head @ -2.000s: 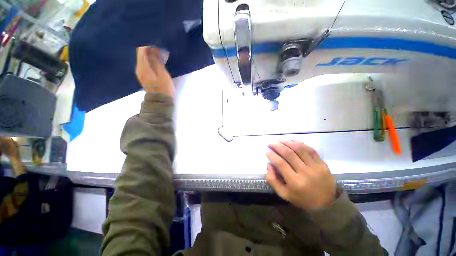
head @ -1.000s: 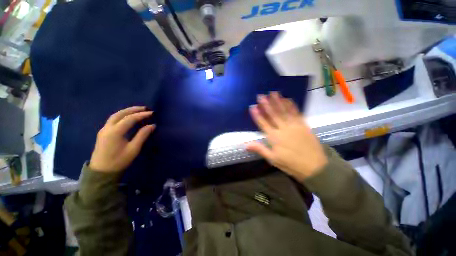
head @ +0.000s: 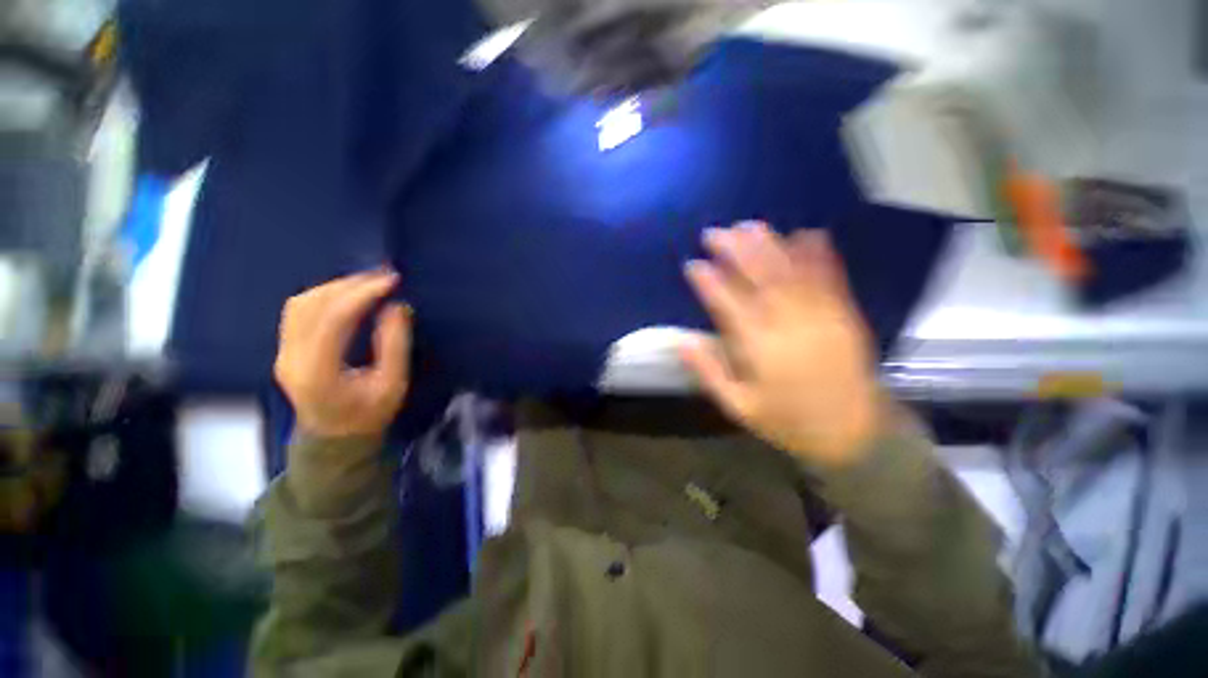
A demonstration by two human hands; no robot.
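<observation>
A large navy garment panel (head: pixel 530 252) lies over the machine table, with a curved cutout at its front edge and a pointed corner at the right. The blurred needle area of the sewing machine (head: pixel 623 47) is above it, and the lamp lights the cloth. My left hand (head: pixel 345 351) is at the panel's left part, thumb and fingers curved towards each other; whether it pinches cloth is unclear. My right hand (head: pixel 788 338) lies spread on the panel, right of the cutout. The frame is blurred, so the needle and presser foot cannot be made out.
A blurred orange-handled tool (head: pixel 1047 225) lies on the table at the right, beside a small dark navy piece (head: pixel 1133 252). A blue item (head: pixel 146 219) is at the left table side. Grey cloth (head: pixel 1086 490) hangs at the lower right.
The navy panel came from the back left to lie under the machine head. My right hand moved from bare table onto it; my left hand came back towards me. Lately the view has shifted and blurred.
</observation>
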